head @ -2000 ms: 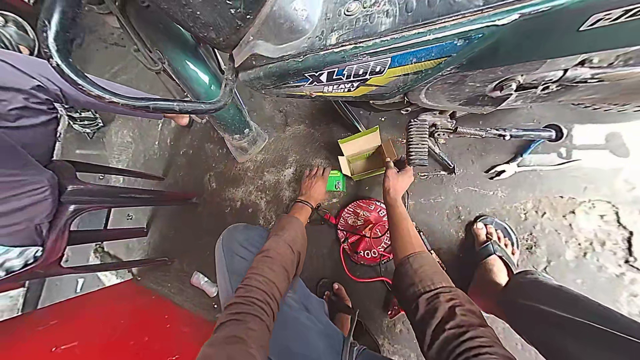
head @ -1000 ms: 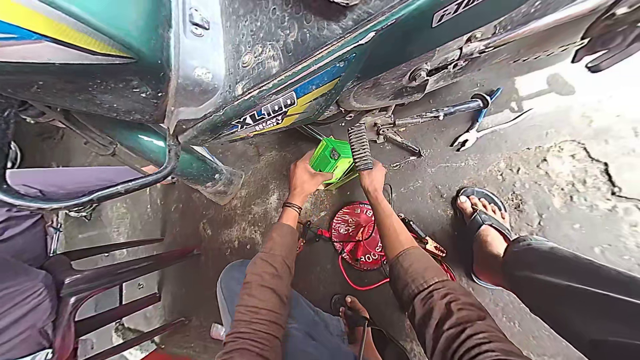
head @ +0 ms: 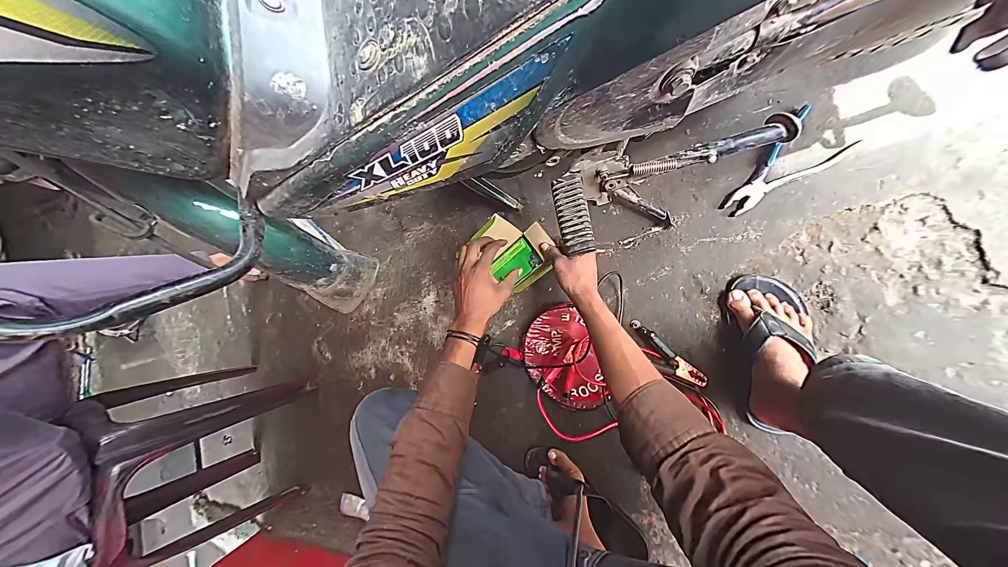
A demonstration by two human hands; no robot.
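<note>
My left hand point(head: 482, 282) grips a green block-shaped item point(head: 517, 261) and the near side of a small open cardboard box point(head: 496, 228). The green item sits within the box's opening, partly covered by my fingers. At the box's right edge, my right hand point(head: 575, 272) has its thumb and fingers on a flap; some fingers are hidden. A ribbed rubber foot peg point(head: 573, 214) of the green moped point(head: 441, 157) is just above that hand. Beneath my forearms lies a round red piece with writing point(head: 563, 354), with red and black cables across it.
Pliers point(head: 754, 189) lie on the concrete floor at right, near the moped's stand point(head: 709, 150). A clamp point(head: 683, 370) lies beside the cables. Another person's purple-clad leg point(head: 94, 291) and a dark plastic chair point(head: 189, 409) are at left. A sandalled foot point(head: 772, 331) stands at right.
Two seconds ago my left hand was on the green item left of the open box; now the item is in the box's opening. The view has shifted.
</note>
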